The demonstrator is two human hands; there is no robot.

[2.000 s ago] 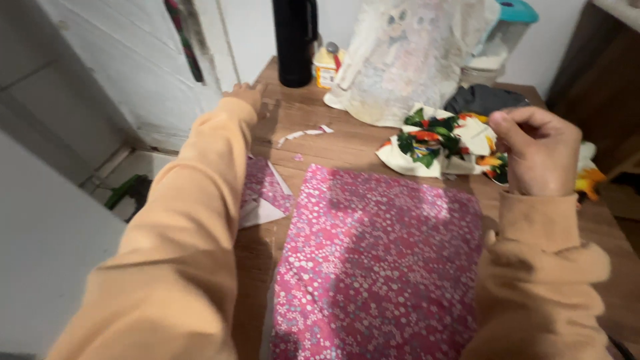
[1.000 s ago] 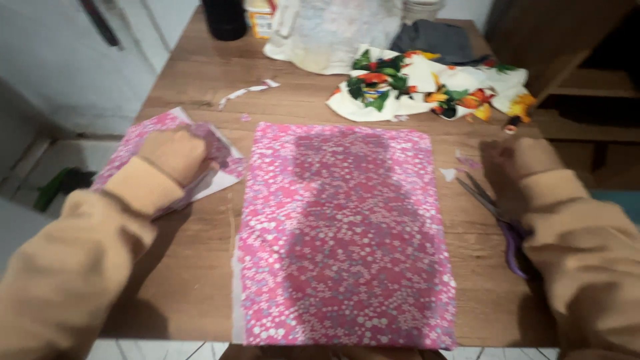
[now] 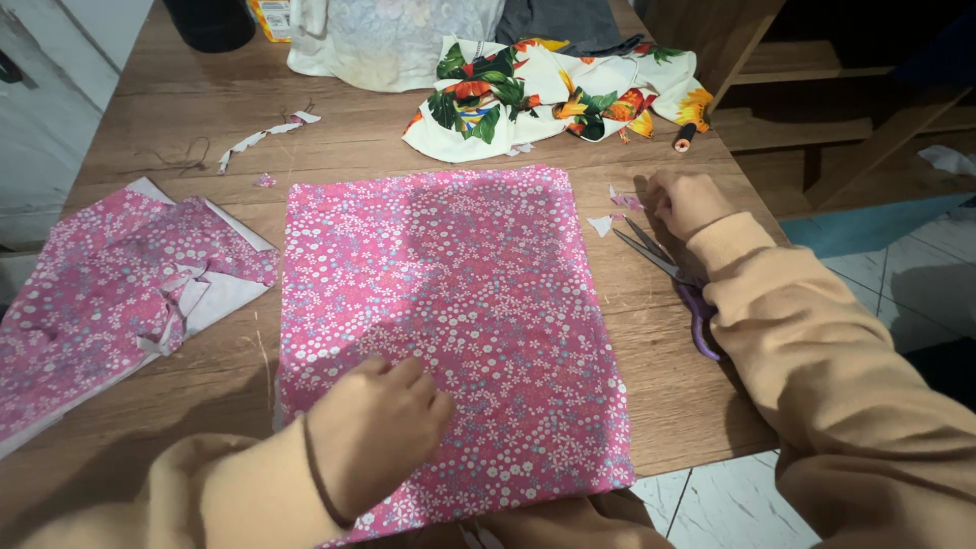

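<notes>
Pink floral fabric (image 3: 473, 305) lies as a flat rectangle on the wooden table (image 3: 656, 412). My left hand (image 3: 385, 435) rests over its lower left part, fingers curled; whether it grips any cloth is hidden. Beyond the fabric's right edge, my right hand (image 3: 682, 202) is on the table with bent fingers, beside small fabric scraps (image 3: 625, 200); its fingertips are partly hidden. Scissors with purple handles (image 3: 698, 320) lie partly open next to my right forearm. Another piece of the pink fabric (image 3: 114, 282), folded and showing a white underside, lies at the left.
White cloth with a leaf and flower print (image 3: 549, 95) is bunched at the back, near a thread spool (image 3: 684, 137). Behind are a pale plastic bag (image 3: 396, 38), dark grey cloth (image 3: 564, 23) and a black cylinder (image 3: 210, 23). Wooden shelves (image 3: 801, 130) stand at the right.
My left hand has moved right, from the folded fabric piece onto the flat rectangle. My right hand remains near the scraps, where it was one second ago.
</notes>
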